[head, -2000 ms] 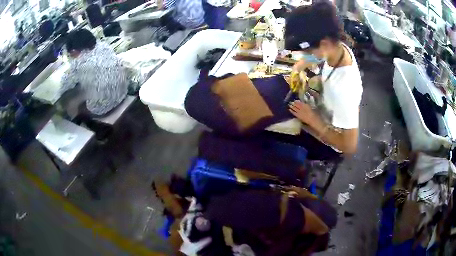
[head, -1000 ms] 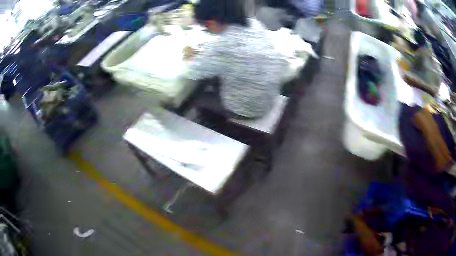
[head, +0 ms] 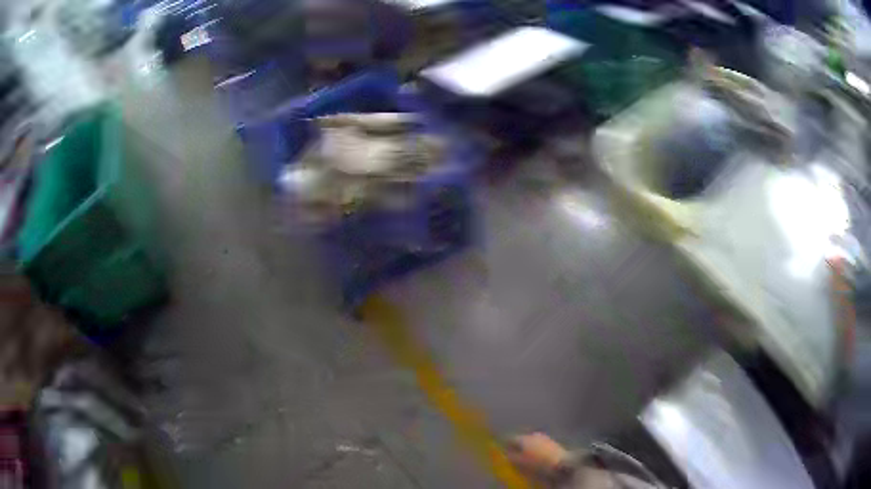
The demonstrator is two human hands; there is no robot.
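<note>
The frame is heavily blurred. A hand (head: 540, 453), apparently my right hand, shows small at the bottom edge, with a greyish sleeve or wrist to its right. It lies over the yellow floor line (head: 427, 382). Its fingers are too blurred to tell whether they are open or hold anything. My left hand is not in view. In front of me a blue crate (head: 392, 258) stands on the grey floor, with pale beige cloth (head: 368, 153) heaped in it.
A deep green tub (head: 95, 239) stands on the left. A white bench top (head: 731, 420) is at the lower right. A cream trough table (head: 735, 277) with white cloth runs along the right. A white board (head: 506, 59) and another green container (head: 621, 67) are farther back.
The view has swung left and moved forward. The seated person in the patterned shirt and the dark garments have left the clear view. The blue crate is nearer, and a hand has appeared at the bottom.
</note>
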